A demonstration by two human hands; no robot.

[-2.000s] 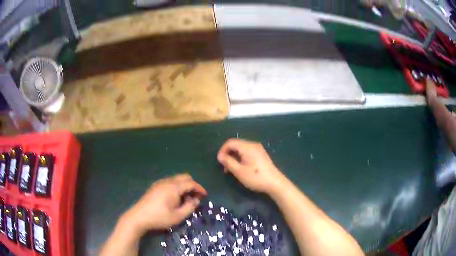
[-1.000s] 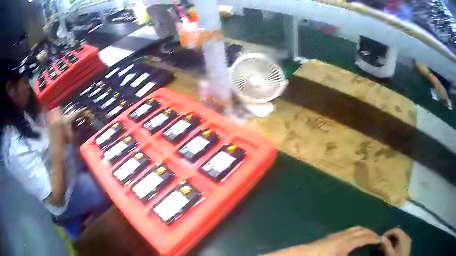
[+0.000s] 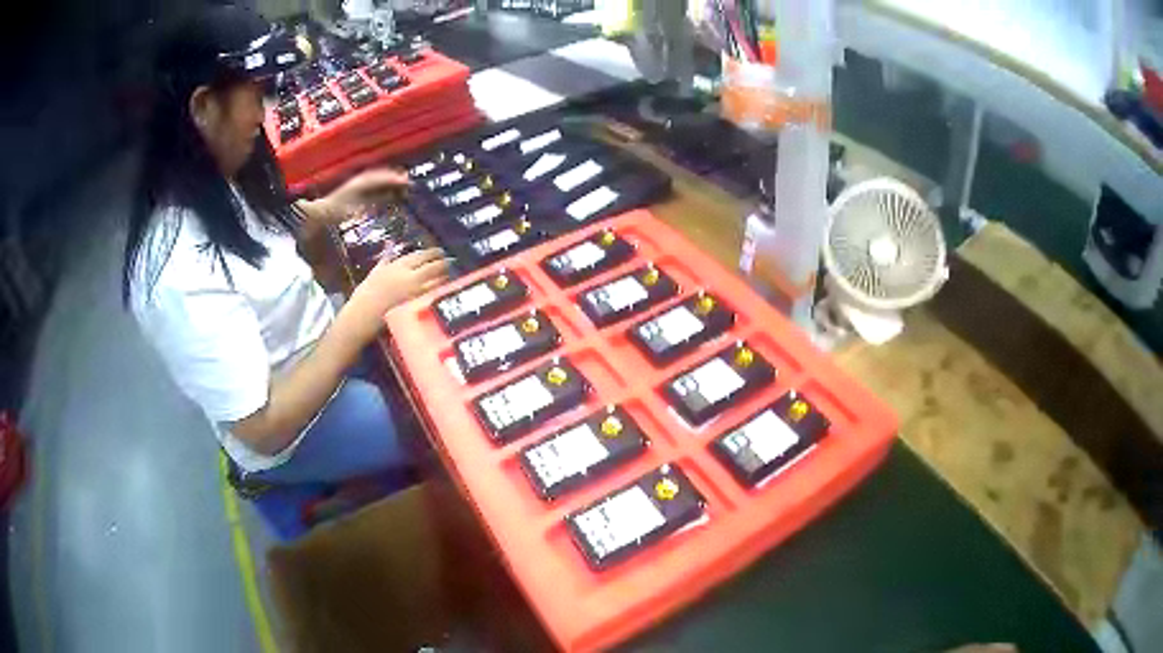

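A thick red tray (image 3: 835, 383) lies on the green bench in front of me. Its two rows of pockets hold several black electronic units (image 3: 634, 514) with white labels and yellow-gold round marks. Neither of my hands can be made out. Only a small skin-coloured sliver shows at the bottom edge, right of centre, too little to tell which hand it is or what it does. No hand of mine touches the tray.
A seated person (image 3: 242, 319) in a white top works at the bench on the left, beside a black tray (image 3: 631, 179) with units. Stacked red trays (image 3: 383, 125) stand behind. A white fan (image 3: 883, 245), a post (image 3: 801, 153) and a tan board (image 3: 1020, 447) are on the right.
The view has swung left from the heap of small parts and my two hands to the red tray and the neighbour. The hand seen at lower right has almost left the picture.
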